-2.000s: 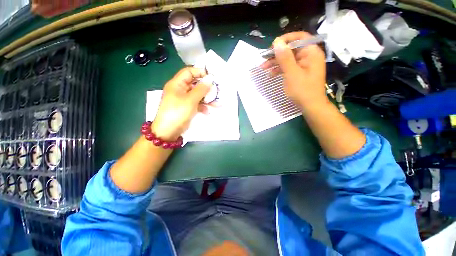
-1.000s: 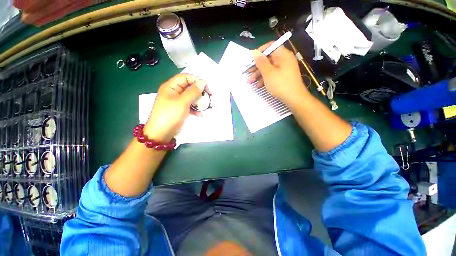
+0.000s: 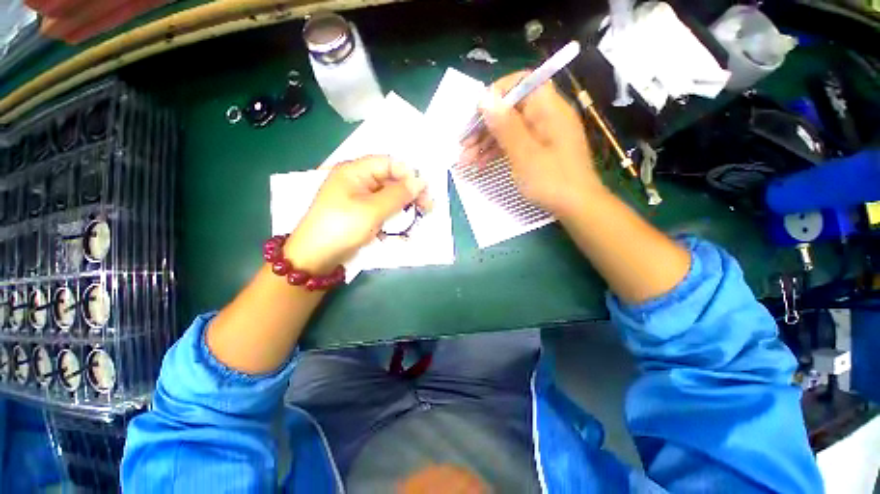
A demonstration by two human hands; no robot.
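Observation:
My left hand [image 3: 352,207], with a red bead bracelet at the wrist, holds a round watch head [image 3: 399,222] by its edge over plain white paper [image 3: 429,248]. My right hand [image 3: 538,135] holds metal tweezers [image 3: 542,72] like a pen. Their tip end points down and left at the upper left of a white sheet with rows of dark lines [image 3: 511,205]. The fingers hide part of that sheet, and the exact tip is blurred in glare.
Stacked clear trays with round watch heads [image 3: 96,307] stand at left. A whitish bottle [image 3: 345,77] and loose black parts [image 3: 260,111] are behind the papers. At right are a brass-coloured rod [image 3: 608,130], white tissue [image 3: 666,56], a clear cup [image 3: 751,46] and a blue fixture [image 3: 820,198].
My right hand and the tweezers have moved left and down from the sheet's upper right. My left hand with the watch head has moved slightly down, and the papers under it have shifted.

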